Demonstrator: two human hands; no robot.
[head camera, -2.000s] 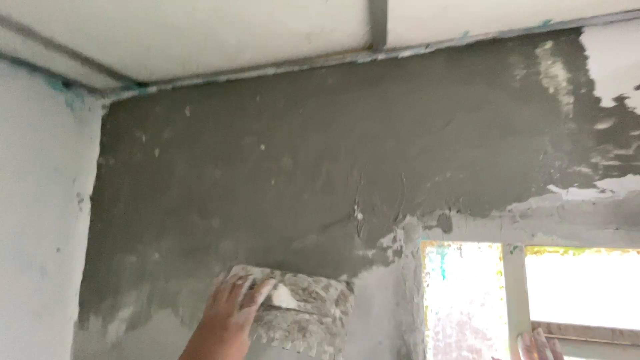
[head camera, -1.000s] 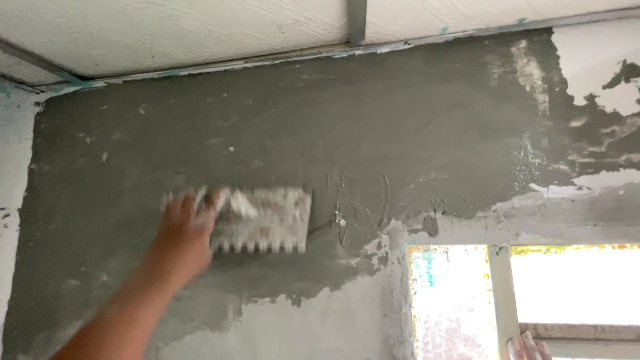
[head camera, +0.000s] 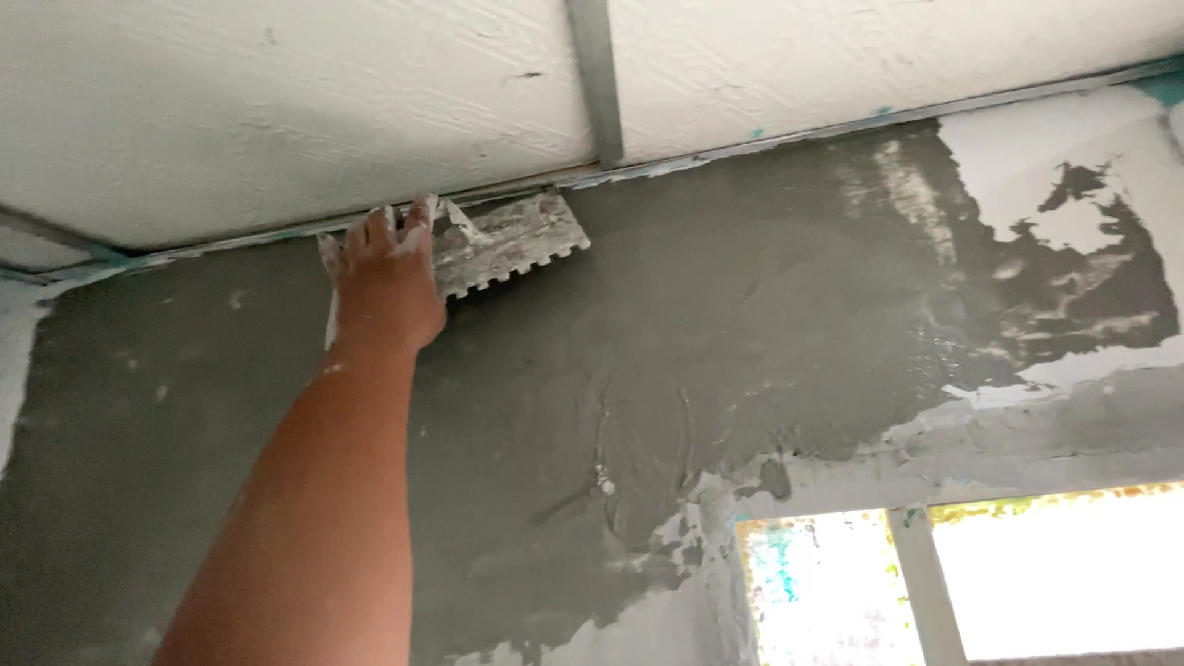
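Observation:
My left hand (head camera: 388, 273) is closed around the handle of a notched plastering trowel (head camera: 513, 239), its fingers smeared with pale plaster. The trowel lies along the top of the wall, right under the ceiling's edge, its toothed edge facing down. Wet grey plaster (head camera: 536, 370) covers most of the wall, with a few raised ridges and lumps near the middle. Its lower border is ragged against the paler wall. My right hand is out of the frame.
White textured ceiling panels (head camera: 370, 102) meet at a grey metal strip (head camera: 597, 83) overhead. At the lower right is a bright window with a pale frame post (head camera: 925, 583). White patches (head camera: 999, 176) show on the wall at the upper right.
My left hand has carried the trowel up the wall, from its lower part to the ceiling line. The other hand, at the window frame before, is out of view now.

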